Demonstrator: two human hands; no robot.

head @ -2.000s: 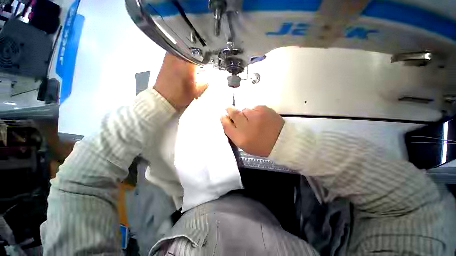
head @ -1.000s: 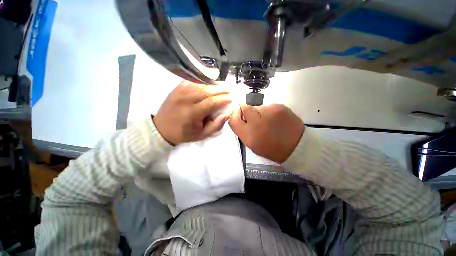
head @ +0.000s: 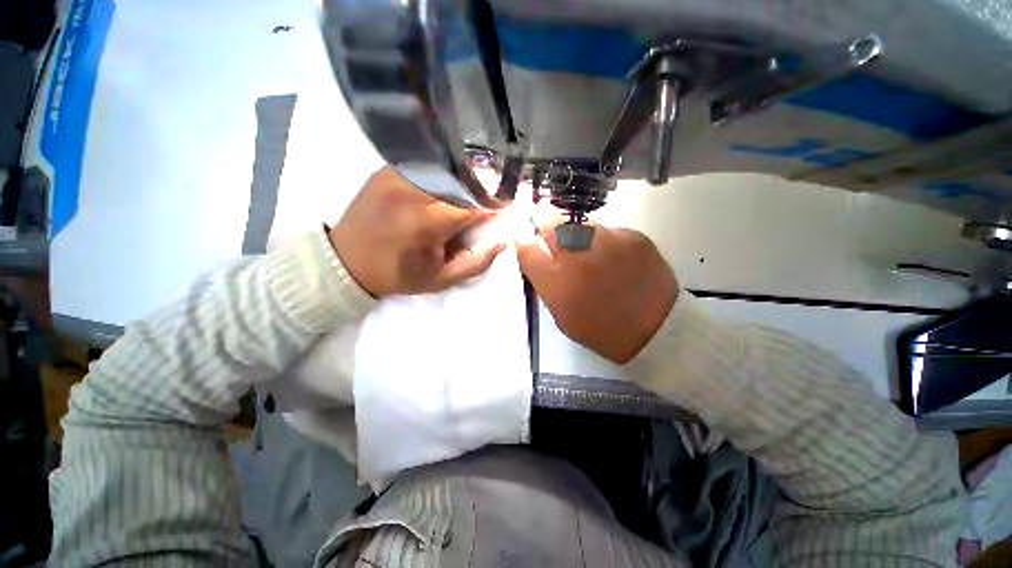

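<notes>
A white fabric piece (head: 444,372) runs from under my fingers over the table's front edge to my lap. My left hand (head: 411,235) lies on its upper left part, fingers bent by the lit needle area. My right hand (head: 608,286) is at its upper right edge, fingertips pinching the cloth beside the presser area. The sewing machine head (head: 555,89) is right above both hands. Glare and the head hide the needle and the fingertips in part. A grey strip (head: 269,166) lies on the table to the left.
The white table (head: 167,233) has a grey ruler-marked front edge (head: 599,395). A dark glossy box (head: 957,361) stands at the right. Grey cloth (head: 300,483) hangs below the edge at the left, and dark cloth (head: 721,477) at the right.
My left hand has come back from behind the machine head to the front, onto the white fabric. The view has shifted closer under the head. My right hand keeps its pinch near the needle.
</notes>
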